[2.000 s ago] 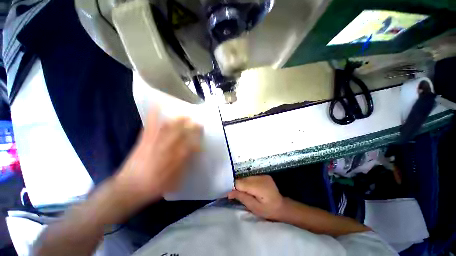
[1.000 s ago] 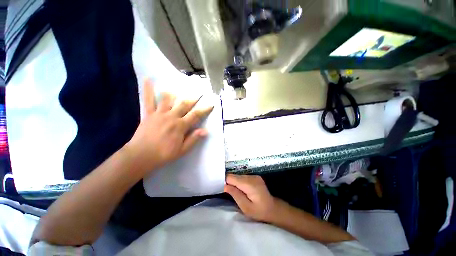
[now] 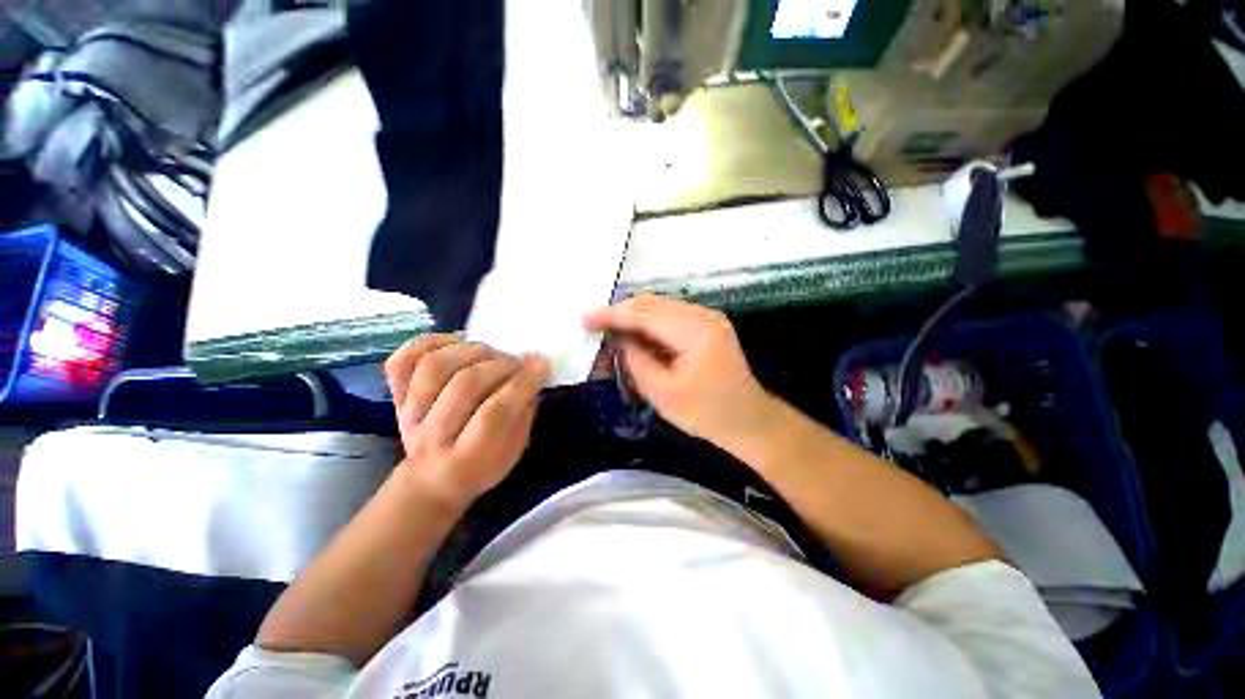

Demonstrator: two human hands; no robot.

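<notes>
A white fabric panel [image 3: 553, 232] runs from beside the sewing machine head [image 3: 669, 55] down over the table's front edge. A dark fabric panel [image 3: 434, 150] lies along its left side. My left hand [image 3: 468, 410] grips the near end of the white panel at its left corner, fingers curled. My right hand [image 3: 683, 362] pinches the same end at its right corner. The fingertips of both hands are close together just past the table edge. The needle area is hard to make out.
Black-handled scissors [image 3: 853, 191] lie right of the machine head. A white roll [image 3: 972, 198] with a dark strip hangs at the right edge. Blue crates [image 3: 1010, 348] stand right of my lap, a blue basket [image 3: 55, 321] at far left. White and dark panels [image 3: 205, 498] drape left of my lap.
The view has shifted back from the machine. My left hand has left the flat of the white panel and now grips its near end. My right hand still holds the right corner.
</notes>
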